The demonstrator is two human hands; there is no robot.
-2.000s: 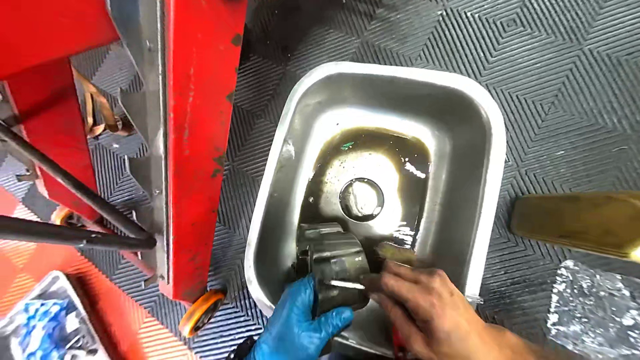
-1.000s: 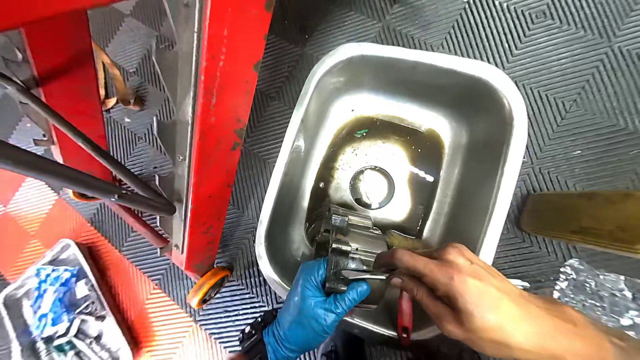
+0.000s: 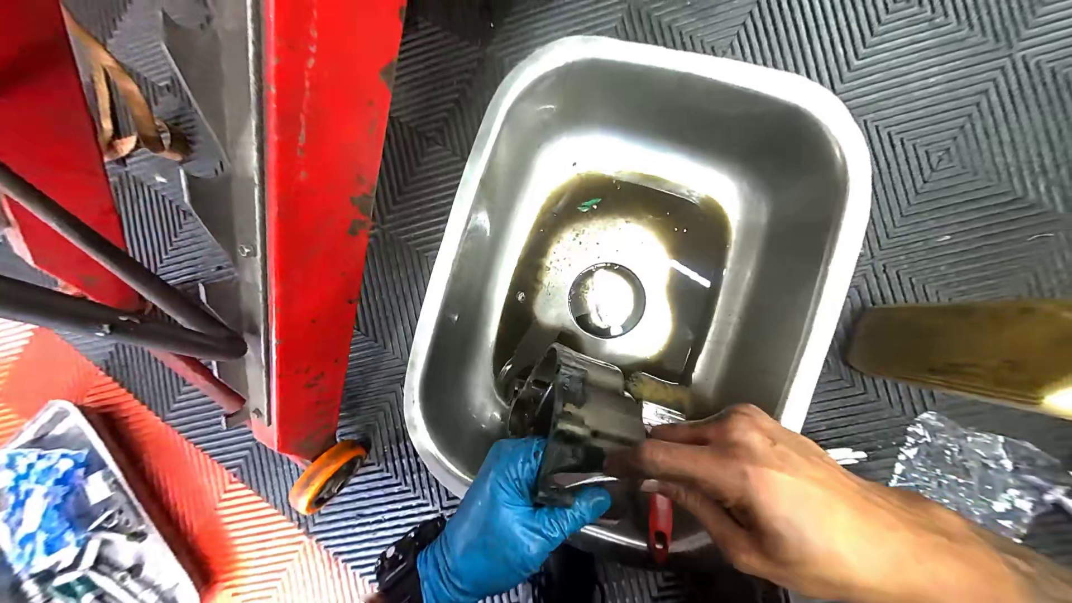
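My left hand [image 3: 511,511], in a blue glove, grips a dark, wet metal housing [image 3: 590,419] over the near part of a stainless steel sink basin [image 3: 816,209]. Bare, my right hand [image 3: 729,486] reaches in from the right, holding a brush with a red handle [image 3: 660,526]. Its pale bristles [image 3: 657,390] lie beside the housing, and the fingertips are at the housing's right side. Dirty brownish liquid [image 3: 586,197] covers the basin's bottom around the round drain [image 3: 606,300]. How the brush sits within the fingers is partly hidden.
A red metal frame [image 3: 335,167] with an orange caster wheel [image 3: 328,477] stands left of the basin. At the lower left, a tray [image 3: 159,536] holds blue material and metal parts. A brass-coloured object [image 3: 963,347] and clear plastic wrap [image 3: 971,469] lie right, on ribbed floor tiles [image 3: 946,151].
The housing has turned in my left hand; its open rim now faces left. My right hand stays beside it, with the red handle again visible below the fingers.
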